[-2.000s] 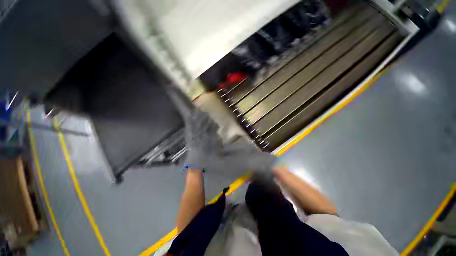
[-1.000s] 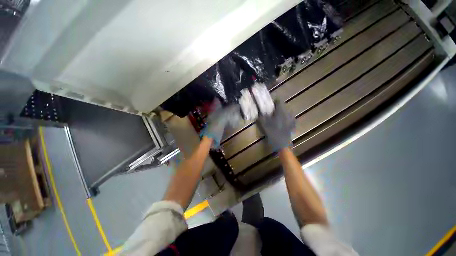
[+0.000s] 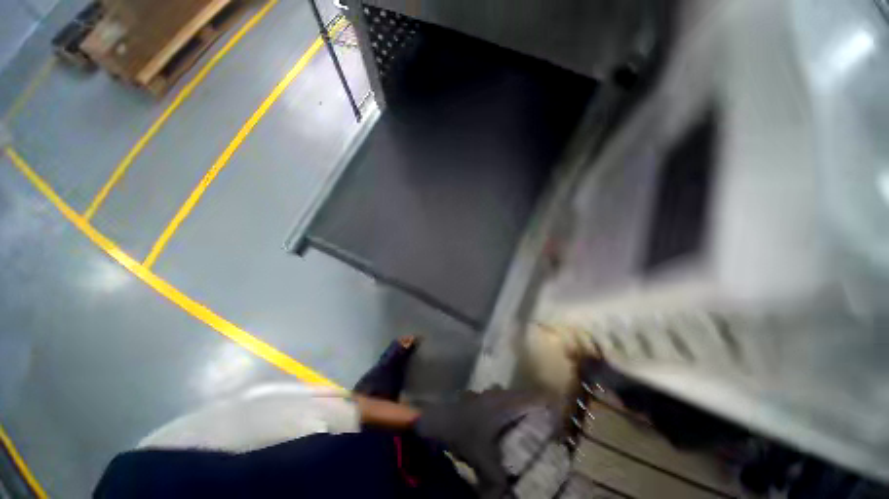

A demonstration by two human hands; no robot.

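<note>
My left hand [image 3: 466, 429], in a grey glove, is blurred at the bottom centre. It holds ribbed pale metal blocks [image 3: 534, 453] at the near corner of the slatted metal bed [image 3: 634, 453]. The glove hides part of the blocks, and their number is unclear. The white sleeve and bare forearm reach in from the left. My right hand is not in view; the lower edge cuts off the area beside the blocks.
The large cream cabinet [image 3: 770, 205] fills the right side, blurred. A flat dark side table [image 3: 429, 205] stands beside it, with a metal edge. Grey floor with yellow lines lies to the left, and a wooden pallet with a brown load [image 3: 161, 44] stands at the upper left.
The view has swung left, so the cabinet and bed have shifted right and the side table is now central. The blocks have left the middle of the bed. My right hand has gone out of view.
</note>
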